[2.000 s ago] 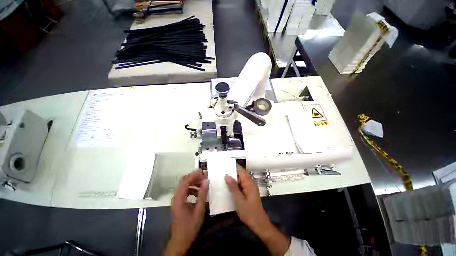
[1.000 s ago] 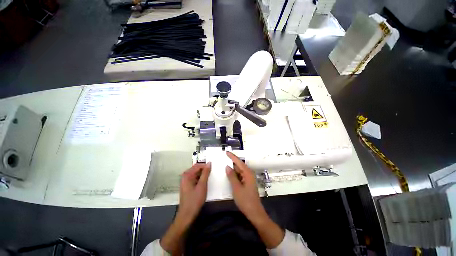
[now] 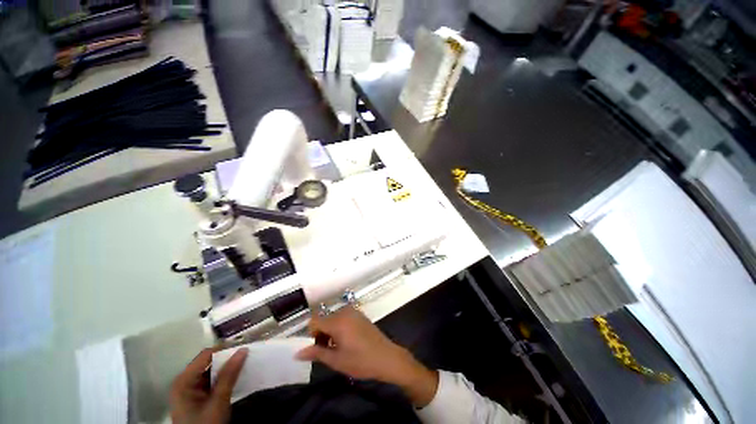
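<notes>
A white cut panel [image 3: 269, 365] is stretched between my two hands in front of the sewing machine [image 3: 273, 153], off the needle area. My left hand [image 3: 205, 387] grips its left end, thumb on top. My right hand [image 3: 358, 346] pinches its right end. The presser foot and needle area [image 3: 249, 269] has no panel under it that I can see. A white stack of panels [image 3: 101, 383] lies at the lower left on the table, cut off by the frame's edge.
Bundled panels [image 3: 572, 277] rest on the steel table [image 3: 530, 132] at right, with a yellow-black strip [image 3: 506, 217] and a small white tag [image 3: 474, 183]. Large white sheets [image 3: 663, 240] lie beyond. A tall tied bundle [image 3: 433, 74] stands at the far edge. Black strips [image 3: 124, 116] lie behind.
The view has swung to the right. The panel has come away from the needle area towards me and turned crosswise, with both hands still on it.
</notes>
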